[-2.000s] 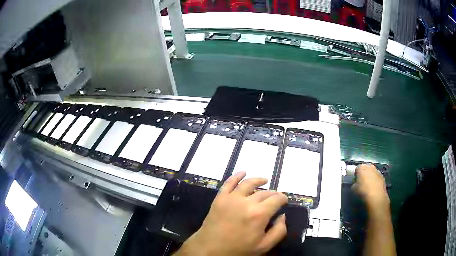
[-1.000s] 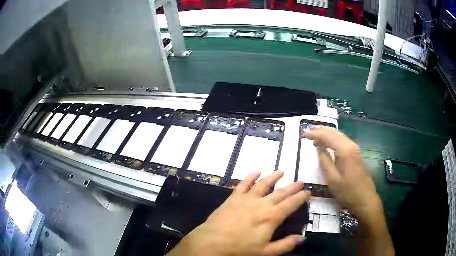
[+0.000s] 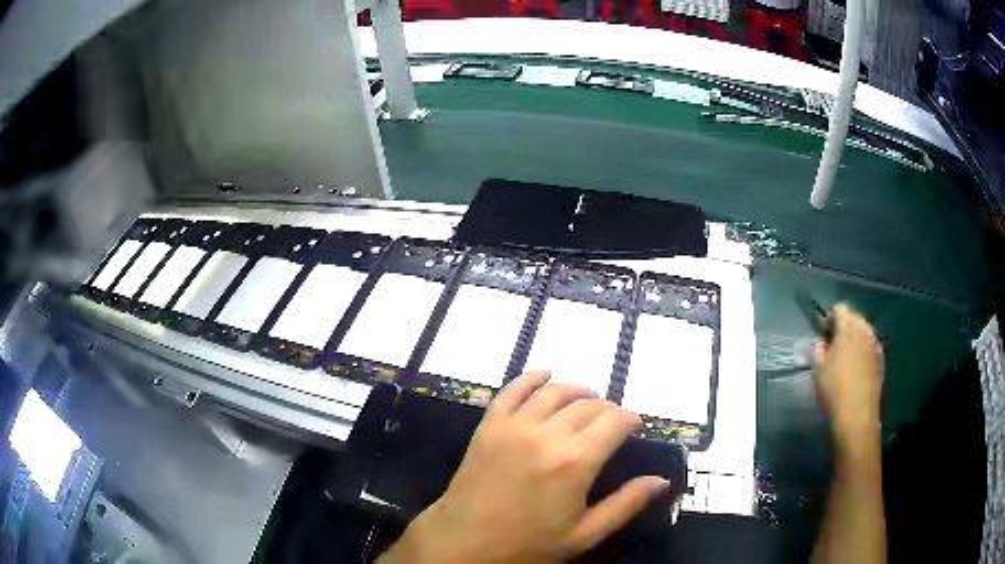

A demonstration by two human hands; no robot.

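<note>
Phone middle frames with white centres lie side by side on the white feed track [image 3: 733,386]. The rightmost frame [image 3: 669,369] sits close beside its neighbour. My left hand [image 3: 540,468] rests palm down on the long black block [image 3: 424,452] at the near side, fingers spread, fingertips at the near ends of the frames. My right hand [image 3: 851,369] is over the green belt [image 3: 788,297], right of the track, and blurred. A thin dark shape shows at its fingertips; whether it is gripped is unclear.
A flat black pad [image 3: 584,220] lies along the track's far side. A white post [image 3: 838,121] stands on the far right of the belt. A grey metal machine panel [image 3: 259,99] is at the back left, and a lit screen [image 3: 46,446] at lower left. Frames [image 3: 615,83] lie beyond.
My right hand set a frame at the track's right end, let it go and moved right over the belt. That frame now sits closer to the row. The belt frame seen at right is no longer visible.
</note>
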